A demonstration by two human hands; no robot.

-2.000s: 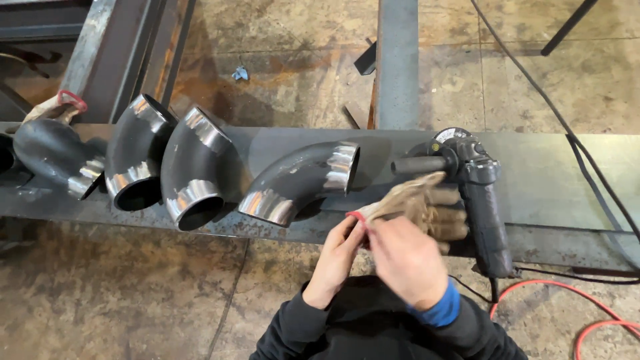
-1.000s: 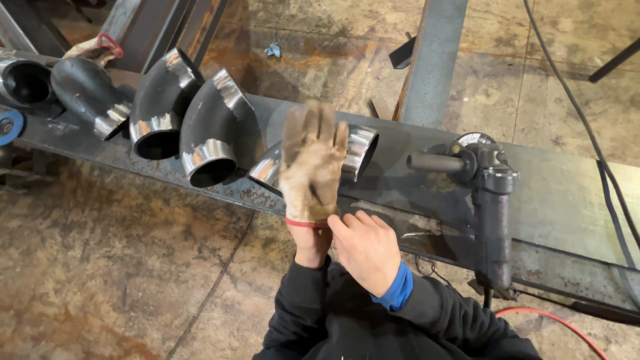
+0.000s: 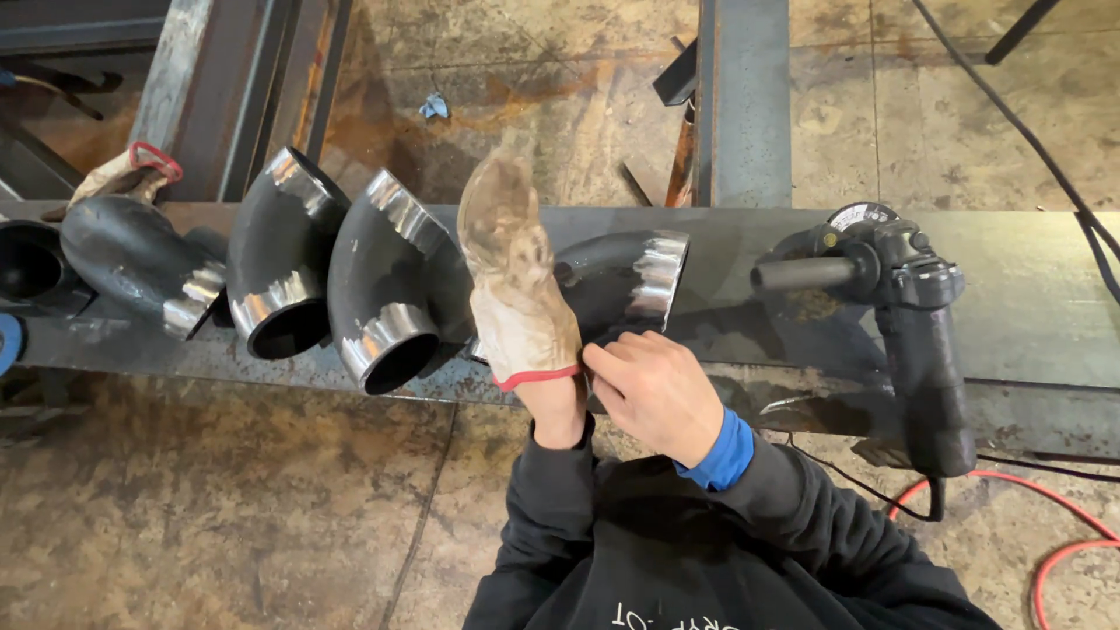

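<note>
My left hand (image 3: pixel 516 271) wears a soiled work glove with a red hem and is raised in front of a black steel pipe elbow (image 3: pixel 604 276); whether its fingers are apart is unclear. Bare, with a blue cuff at the wrist, my right hand (image 3: pixel 656 389) has its fingertips at the glove's red hem (image 3: pixel 538 377), apparently pinching it. To the right, an angle grinder (image 3: pixel 923 341) with a side handle lies on the steel beam (image 3: pixel 1032 297). Several more elbows with ground, shiny ends, such as this pipe elbow (image 3: pixel 381 280), rest on the beam to the left.
Another glove (image 3: pixel 131 179) with a red hem lies behind the left elbows. A blue ring (image 3: pixel 9 341) is at the left edge. Steel beams (image 3: pixel 748 105) run away behind the bench. A red hose (image 3: pixel 1050 560) and a black cable (image 3: pixel 1006 114) are at the right.
Two seconds ago both hands were bare-wristed at a glove near the grinder; the glove is now on my raised left hand. Since one second ago, its fingers have turned from a spread pose.
</note>
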